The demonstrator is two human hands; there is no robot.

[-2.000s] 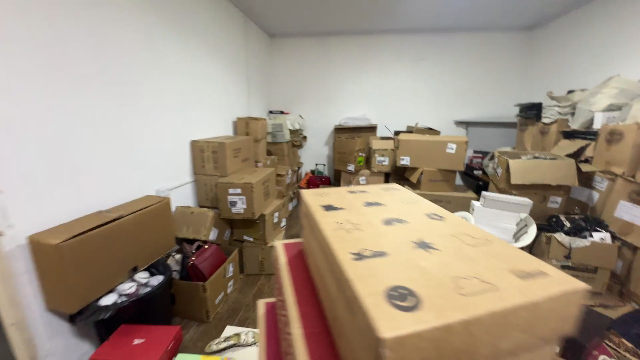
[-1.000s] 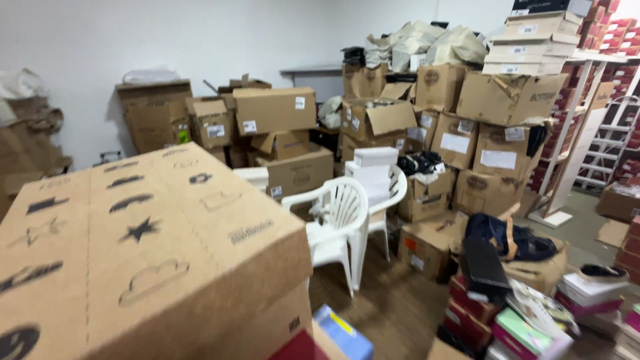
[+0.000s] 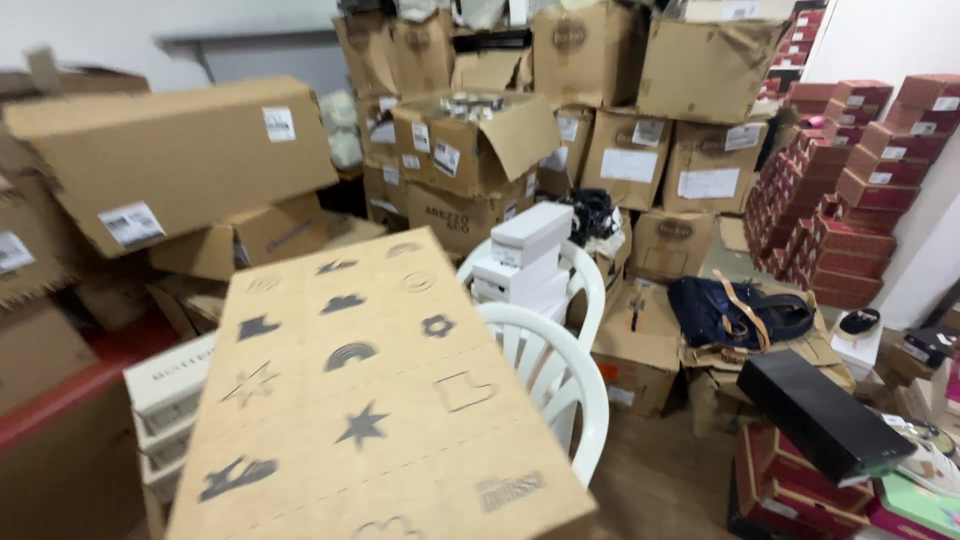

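Neither of my hands shows in the head view. A long cardboard box (image 3: 390,405) printed with dark stars, clouds, rainbows and shoes fills the lower middle, close to me. Whatever supports it is hidden. Just past its right side stand white plastic chairs (image 3: 592,390), with a stack of white shoe boxes (image 3: 525,247) at them. White lidded boxes (image 3: 169,382) are stacked by the printed box's left side.
Cardboard cartons (image 3: 630,157) are piled along the back. A large carton (image 3: 180,157) lies at the left. Red shoe boxes (image 3: 855,247) rise at the right. Nearer are a dark blue bag (image 3: 735,311) and a black shoe box (image 3: 821,416) on red boxes.
The view has swung right and closer to the chairs. The printed box has stayed close in front of me throughout. The red box seen beneath it earlier no longer shows.
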